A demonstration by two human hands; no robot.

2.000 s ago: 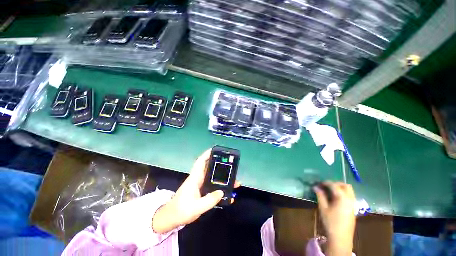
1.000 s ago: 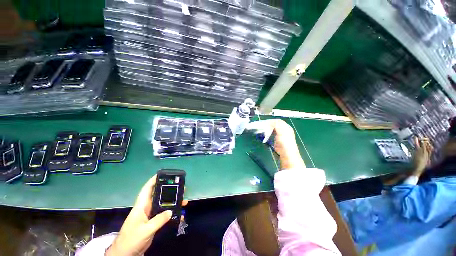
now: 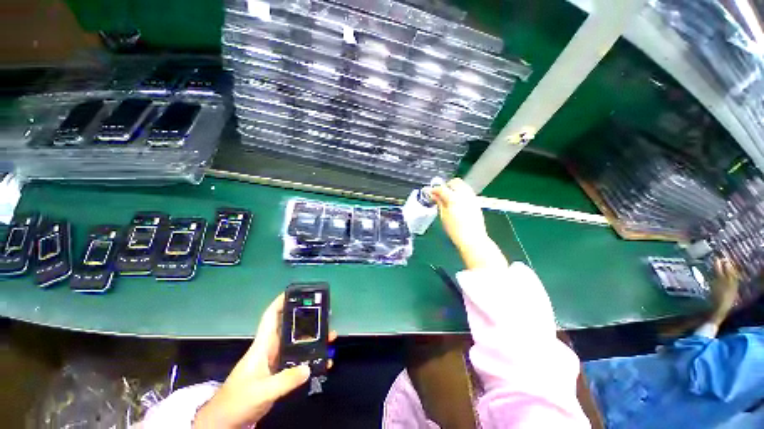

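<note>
My left hand (image 3: 260, 373) holds a black handset (image 3: 305, 325) upright above the bench's front edge, its front with a pale outlined rectangle facing me. A small pale scrap hangs by its lower end. My right hand (image 3: 459, 219) is at the top of a small white bottle (image 3: 420, 212) by the metal post; its fingers touch the top, and whether they hold a wipe is too blurred to tell. A clear four-pocket tray (image 3: 348, 250) with small black covers lies left of the bottle. Several black handsets (image 3: 181, 250) lie in a row at the left. A thin dark tool (image 3: 446, 280) lies beside my right sleeve.
Tall stacked clear trays (image 3: 360, 92) stand at the back, left of a pale post (image 3: 549, 100). More trays with dark phones (image 3: 126, 119) are back left. A box of crinkled plastic (image 3: 100, 398) is below the bench. A person in blue (image 3: 729, 364) works at right beside a small tray (image 3: 677, 277).
My right hand has moved from the bench's front edge to the bottle, and from beside it to its top. The view has turned rightward. My left hand still holds the handset.
</note>
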